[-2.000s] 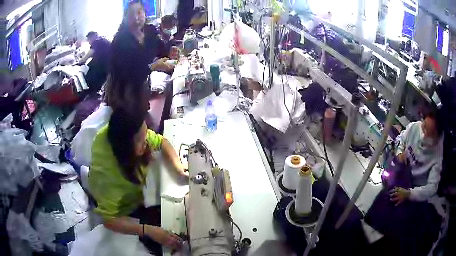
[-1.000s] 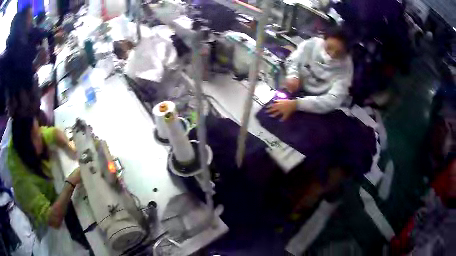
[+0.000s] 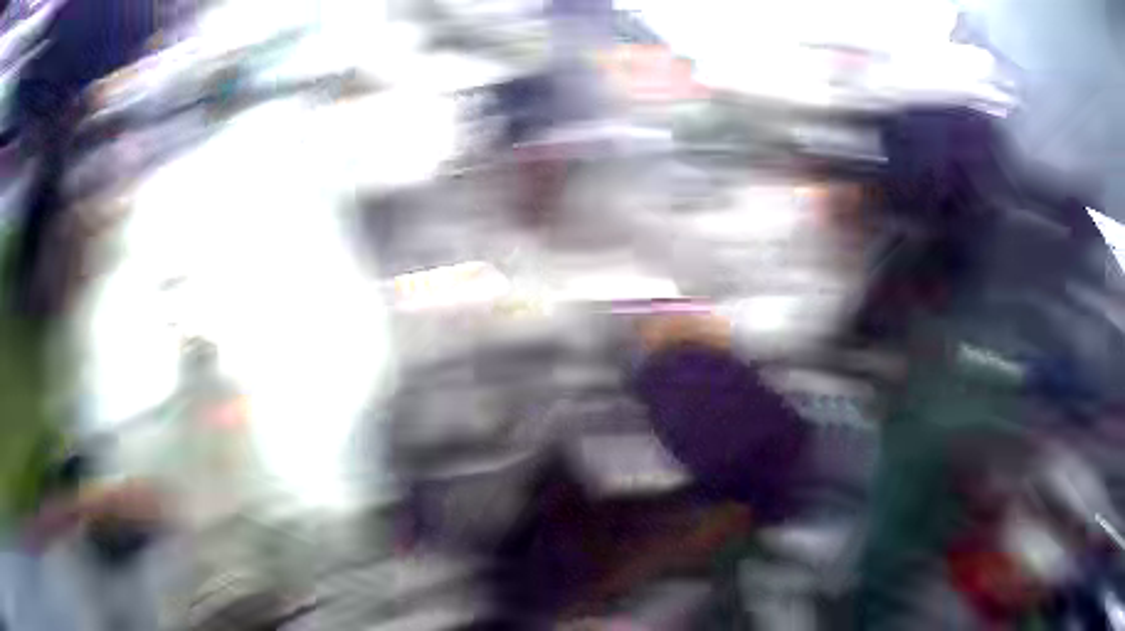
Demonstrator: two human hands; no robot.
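Observation:
The head view is heavily blurred. Neither my left hand nor my right hand can be made out. Nearest in front is a bright white table (image 3: 290, 308) on the left. A pale, blurred shape that looks like the sewing machine (image 3: 204, 425) stands at its lower left. A dark purple cloth mass (image 3: 728, 425) lies right of centre, with an orange-brown blur just above it. What these blurs touch or hold cannot be told.
A green floor strip (image 3: 907, 493) runs down the right side. A red item (image 3: 987, 573) is at the lower right. A person's yellow-green clothing (image 3: 19, 358) shows at the left edge, with a blurred hand (image 3: 117, 505) below.
The view has swung to the right and blurred strongly. The person in yellow-green has shifted to the left edge. The thread cones and metal posts are no longer distinct.

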